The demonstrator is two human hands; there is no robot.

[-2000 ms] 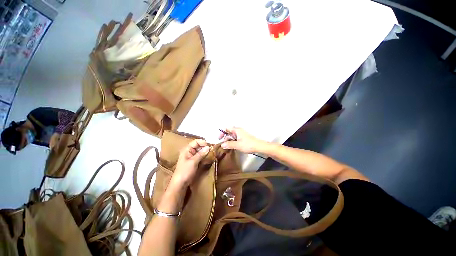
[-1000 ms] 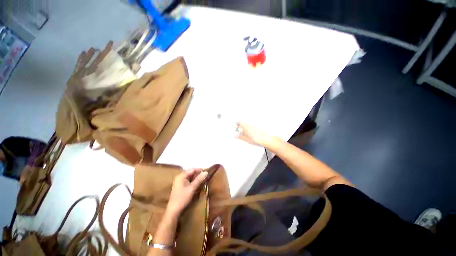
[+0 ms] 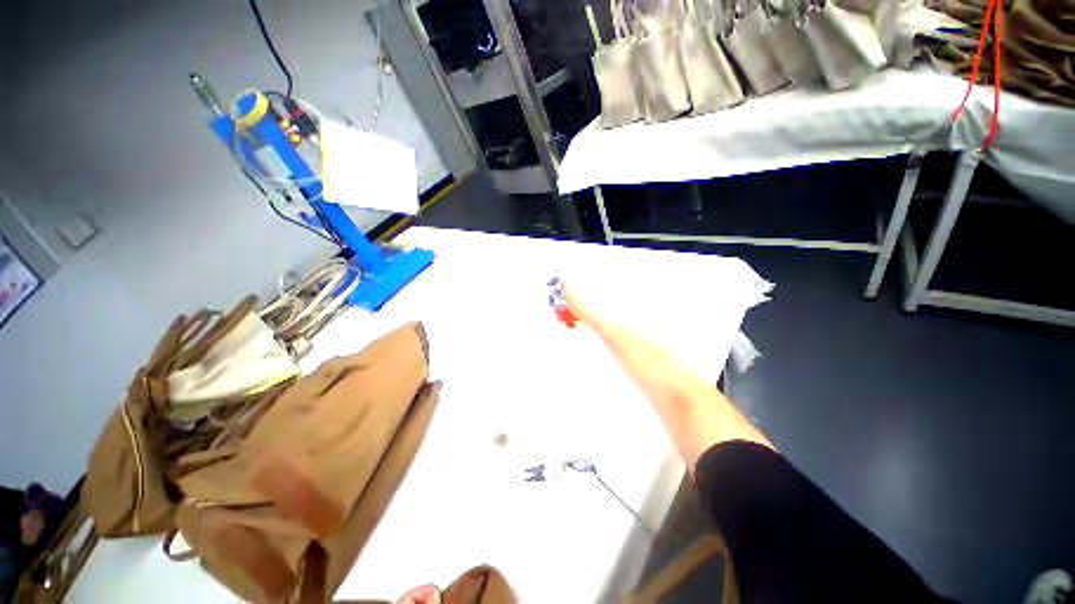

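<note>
My bare right hand [image 3: 574,297] is at the far part of the white table [image 3: 472,519], closed around the side of a small red can [image 3: 566,316] with a dark and metallic top. My left hand [image 3: 421,595] is almost wholly cut off by the bottom edge; only a sliver of it shows beside the top of a brown bag [image 3: 481,586], and its grip is hidden. Small metallic snips [image 3: 560,471] lie on the table, tied to a thin dark cord. A coin-sized greyish piece [image 3: 501,439] lies beyond them.
A pile of brown bags [image 3: 318,454] lies on the left of the table. A blue stand [image 3: 380,274] stands at the far end. Beyond, another white-covered table [image 3: 754,136] bears pale bags [image 3: 672,71]. Part of a person [image 3: 30,519] shows at the left edge.
My right hand has moved away from me to the red can, and the snips now lie on the table. The view has lifted, leaving my left hand and its bag mostly out of frame.
</note>
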